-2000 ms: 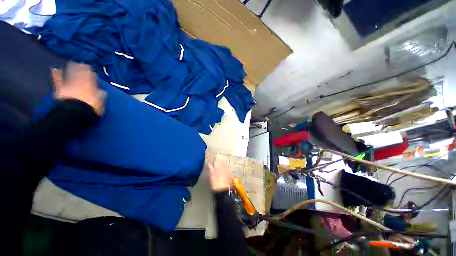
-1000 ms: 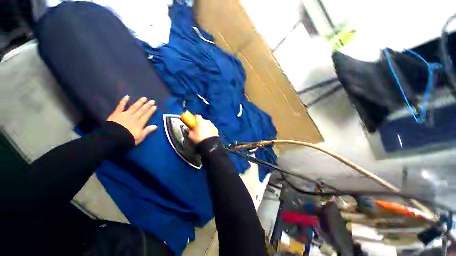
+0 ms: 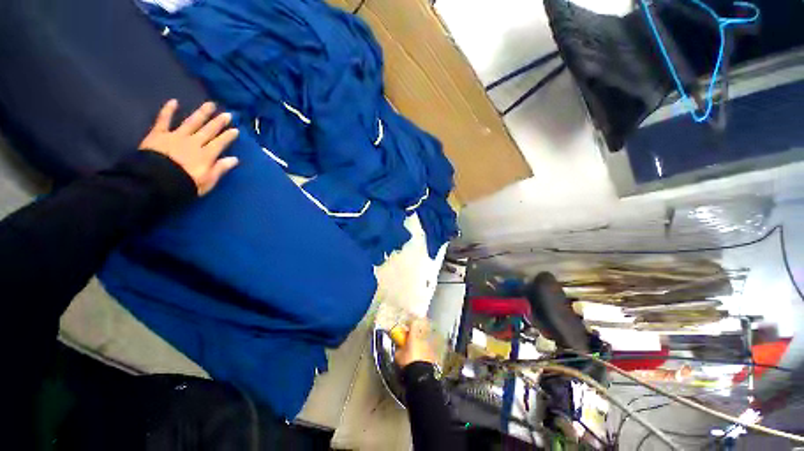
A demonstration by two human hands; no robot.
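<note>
A royal-blue garment (image 3: 256, 251) is drawn over the end of the dark padded board (image 3: 84, 79) and hangs in folds on the near side. My left hand (image 3: 194, 145) lies on it with fingers spread, near where the blue cloth meets the dark padding. My right hand (image 3: 414, 343) holds the steam iron (image 3: 385, 363) by its orange-yellow handle, beyond the board's rounded end, over the tan iron rest. The iron is partly hidden by my hand and sleeve, and its contact with the rest is unclear.
A crumpled blue garment pile (image 3: 308, 97) with white piping lies beyond the board. A brown cardboard sheet (image 3: 450, 97) is behind it. Tan hoses (image 3: 652, 401) and cables run right. Cluttered shelves stand at right. A blue hanger (image 3: 701, 110) hangs over dark cloth at upper right.
My right hand has moved the iron off the blue cloth to the tan rest past the board's end. My left hand remains spread on the board. The camera view has shifted.
</note>
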